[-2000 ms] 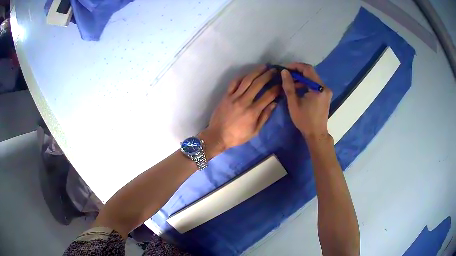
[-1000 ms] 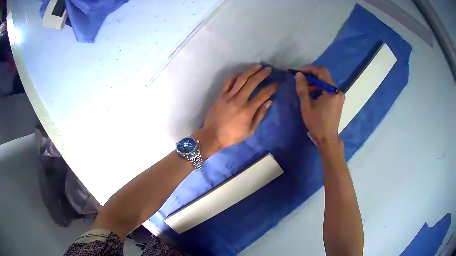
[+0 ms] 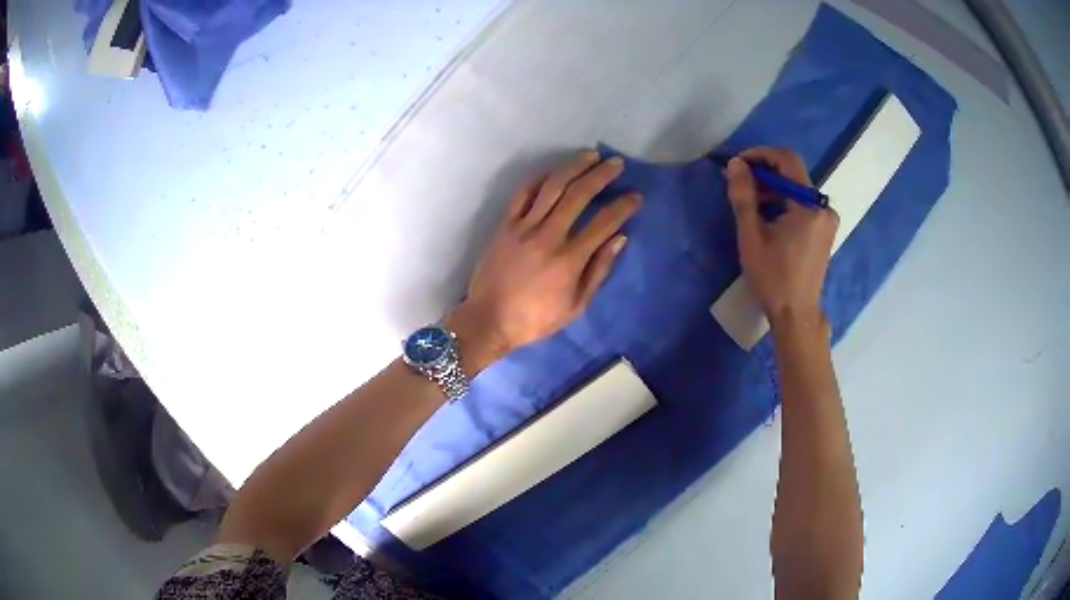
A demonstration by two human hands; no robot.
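Observation:
A long blue garment panel (image 3: 692, 252) lies flat on the pale pattern paper (image 3: 387, 223), with a curved cut-out on its upper edge. Two cream bar weights lie on it, one at the lower middle (image 3: 522, 457) and one at the upper right (image 3: 874, 164), partly covered by my right hand. My left hand (image 3: 540, 264) lies flat with fingers spread, pressing on the panel by the cut-out's left end. My right hand (image 3: 789, 240) holds a dark blue pen (image 3: 789, 185), its tip at the cut-out's right side.
Crumpled blue cloth (image 3: 205, 47) with a cream bar (image 3: 117, 45) lies at the upper left. A second blue panel (image 3: 1009, 551) is at the lower right. A pinkish strip (image 3: 939, 41) and a grey rail (image 3: 1023, 70) run along the upper right. The table edge curves down the left.
My right hand and the pen have moved right along the cut-out's edge. My left hand stays spread on the cloth; the whole scene has shifted slightly left in view.

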